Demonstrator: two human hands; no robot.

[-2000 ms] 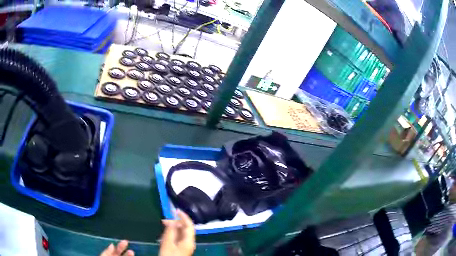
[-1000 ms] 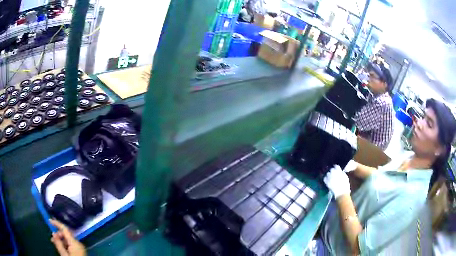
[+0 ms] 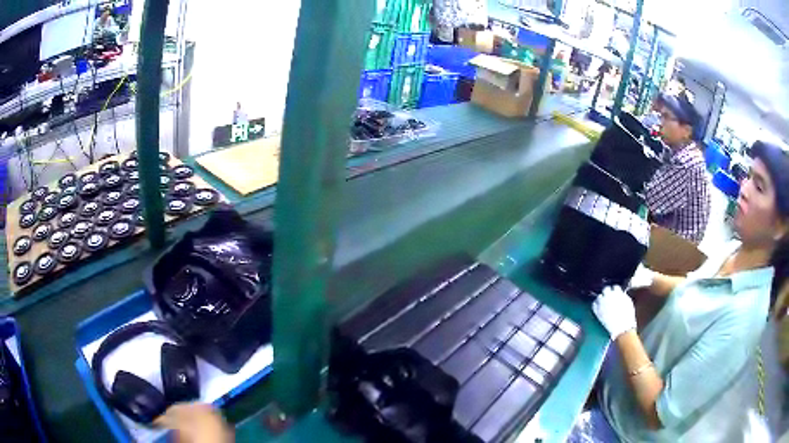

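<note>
Black over-ear headphones lie at the left of a blue line bin, on a white sheet. A glossy black blister tray sits tilted in the bin's right part, its right side hidden by a green post. My right hand is blurred and cut off by the bottom edge. Its fingertips are at the lower ear cup and the bin's near wall; I cannot tell whether they touch or grip. My left hand is not in view.
A green post stands just right of the bin. Beyond it are stacked blister trays. Another blue bin is at the left edge. Ring-shaped parts lie on a board behind. Two people are at the right.
The view has swung right, bringing the stacked trays and people in. My left hand has left the picture. My right hand has moved right along the bin's near wall, by the lower ear cup.
</note>
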